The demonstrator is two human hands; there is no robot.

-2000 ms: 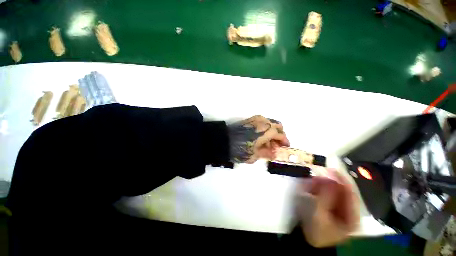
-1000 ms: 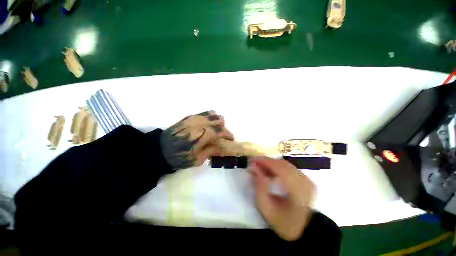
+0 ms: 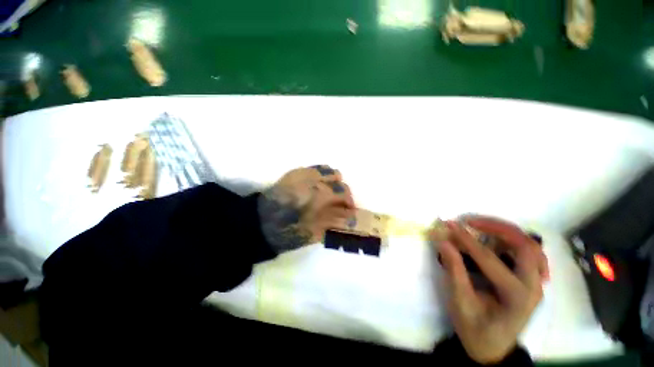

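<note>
My left hand (image 3: 312, 204) rests over the left part of the positioning fixture and holds a tan part (image 3: 367, 221) at its fingertips. A black block (image 3: 352, 242) of the fixture shows just below that part. My right hand (image 3: 495, 276) lies over the right part of the fixture, fingertips on a tan part (image 3: 439, 228) that is mostly hidden under the fingers. A pale yellowish strip (image 3: 407, 228) shows between the two hands. Whether the right hand grips a small piece is hidden by the fingers and blur.
Silver strips (image 3: 179, 148) and a pile of tan parts (image 3: 140, 163) lie at the left of the white table (image 3: 344, 136). The green conveyor belt (image 3: 272, 50) carries several tan parts across the back. The black feeder (image 3: 617, 251) with a red light stands at the right.
My right hand has moved right, from beside the left hand to the fixture's right part. My left hand stays at the fixture's left part. The camera view has shifted.
</note>
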